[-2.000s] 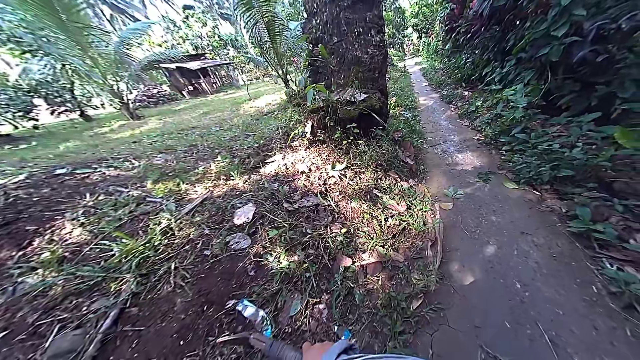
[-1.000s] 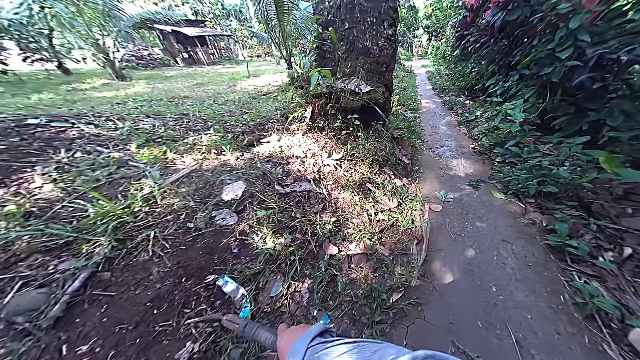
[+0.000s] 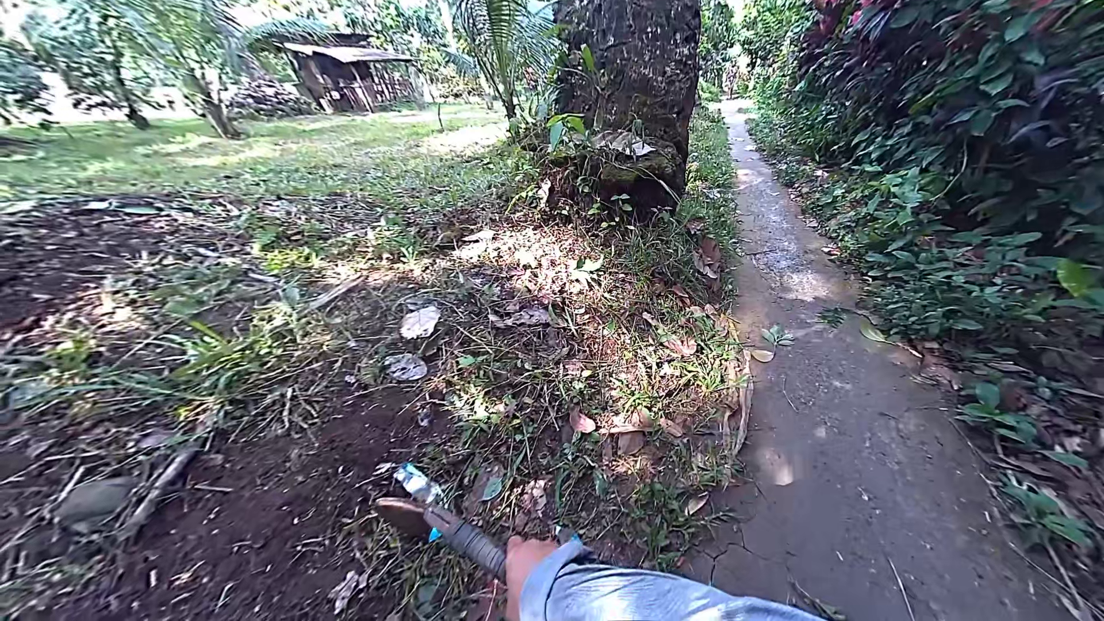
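My right hand (image 3: 528, 561), in a rolled light-blue denim-like sleeve (image 3: 638, 595), comes in from the bottom edge. It is closed around the grey wrapped handle of a tool (image 3: 470, 543). The handle points up and left and ends in a flat, curved brown tip (image 3: 402, 514). Whether a blade lies beyond the hand cannot be seen. A crumpled blue and silver plastic wrapper (image 3: 417, 483) shows just past that tip, over dark soil and cut grass. My left hand is out of view.
A thick tree trunk (image 3: 634, 78) rises beside a narrow concrete path (image 3: 802, 345). Dense leafy shrubs (image 3: 966, 147) border the right. A stone (image 3: 95, 500) and a stick (image 3: 162, 492) lie at the lower left. A wooden hut (image 3: 345, 73) stands far off.
More of my right hand and its sleeve shows than two seconds ago, and more of the wrapped handle has come into view. The view has tilted up somewhat.
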